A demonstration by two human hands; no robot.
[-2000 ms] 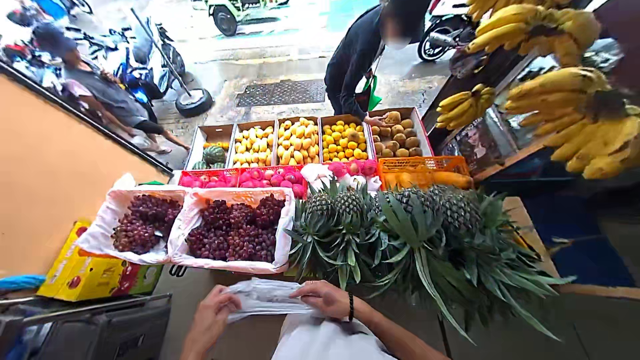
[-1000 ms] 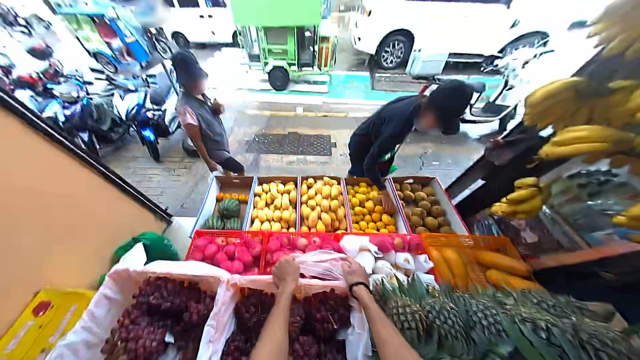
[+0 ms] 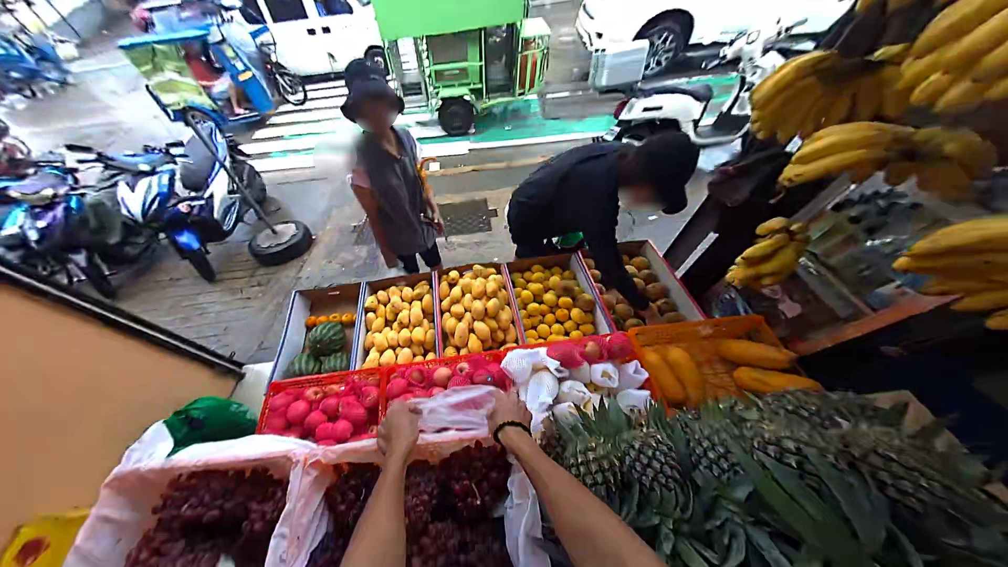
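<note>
A thin, translucent plastic bag point(image 3: 457, 411) is stretched between my left hand point(image 3: 399, 429) and my right hand point(image 3: 509, 411), which wears a dark beaded bracelet. Each hand grips one side of it. Under and behind the bag lie apples in pink foam nets point(image 3: 335, 408) in red crates. White-wrapped fruits point(image 3: 579, 384) are just right of my right hand. Below my forearms are dark red grapes point(image 3: 453, 496) in paper-lined boxes. Pineapples point(image 3: 654, 465) with long green leaves lie to the right.
Boxes of watermelons point(image 3: 325, 339), yellow mangoes point(image 3: 476, 309), and round yellow fruits point(image 3: 551, 303) stand behind. Papayas point(image 3: 673, 374) fill an orange crate. Banana bunches point(image 3: 882, 150) hang at right. One person point(image 3: 394, 173) stands beyond the boxes; another person point(image 3: 583, 197) bends with a hand among brown fruits.
Both hands have moved forward with the bag, from in front of the grape boxes to over the apple crates. The standing person now faces the stall. The view has shifted.
</note>
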